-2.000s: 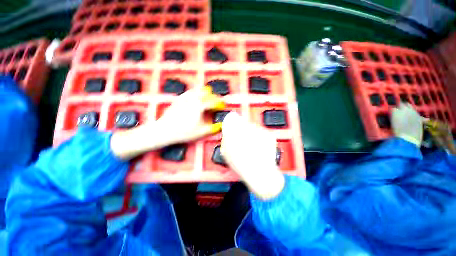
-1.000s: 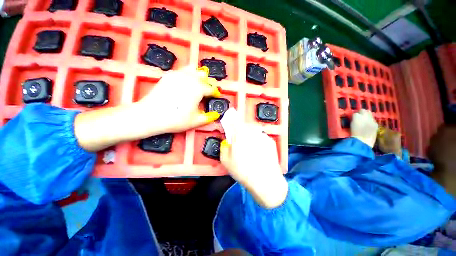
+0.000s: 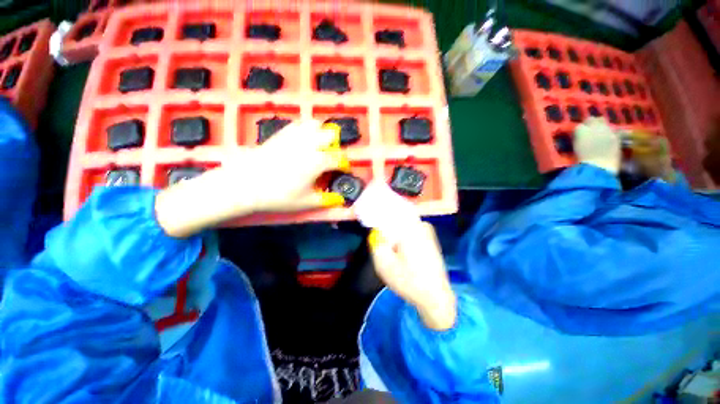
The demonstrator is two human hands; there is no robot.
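A large salmon foam tray (image 3: 296, 54) holds black watch bodies in square pockets. My left hand (image 3: 280, 173) reaches in from the left, with yellow finger cots on its fingertips. It grips a watch body (image 3: 346, 187) with a round mark on its face, at the bottom-row pocket second from the right. My right hand (image 3: 410, 256) is just right of and below it, pinching a white wipe (image 3: 385, 207) close to the watch body's right edge. A yellow cot shows on one right finger. The left forearm partly covers the lower left pockets.
Squarish bottles (image 3: 476, 59) with shiny tops stand right of the tray on the green bench (image 3: 481, 150). Another filled tray (image 3: 537, 130) lies further right, with a neighbour's hand (image 3: 598, 146) over it. More foam trays and a blue sleeve are at left. A red-and-blue stool is below.
Both hands have moved from the third-row watch body to the bottom-row one in the same column. The third-row unit now lies in its pocket. The camera view has shifted too.
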